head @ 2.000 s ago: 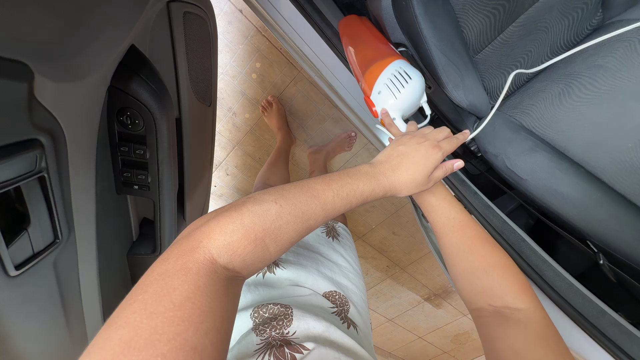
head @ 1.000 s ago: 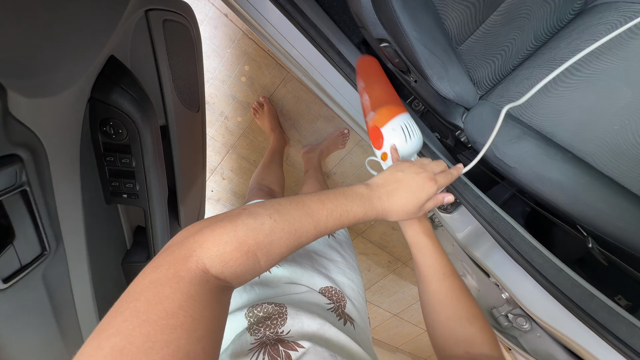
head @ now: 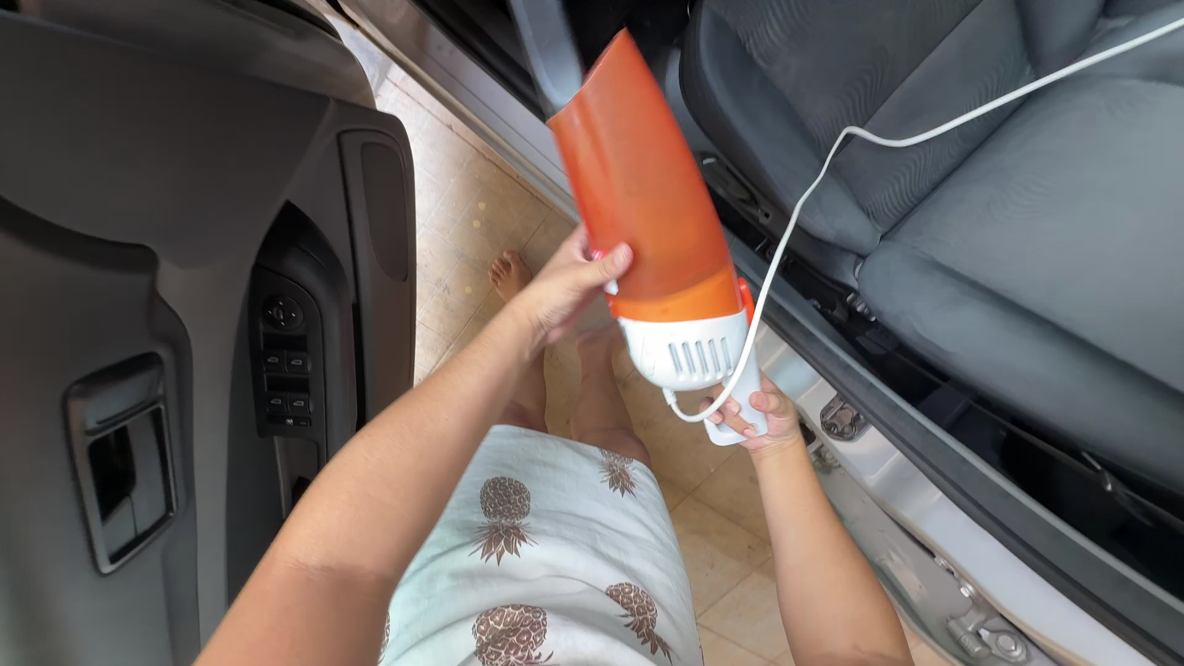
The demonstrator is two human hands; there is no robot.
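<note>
An orange and white handheld vacuum cleaner (head: 647, 194) is held up between me and the car's door sill, its slanted nozzle pointing away from me. My right hand (head: 763, 416) grips its white handle at the lower end. Against the left side of the orange dust housing rests my left hand (head: 578, 282), the thumb on top and the fingers partly hidden beneath. A white power cord (head: 805, 203) leaves the white motor end, loops over the handle and runs across the car seat (head: 1064, 213) to the upper right.
On the left stands the open car door (head: 213, 231) with its window switches (head: 287, 361) and pull handle. The metal door sill (head: 869, 388) crosses diagonally on the right, with a door latch part (head: 990, 638) low down. My bare feet are on the tiled floor (head: 462, 222).
My left hand has moved from over my right hand to the side of the vacuum's orange housing. The vacuum has come closer to the camera, showing its handle and more of the housing.
</note>
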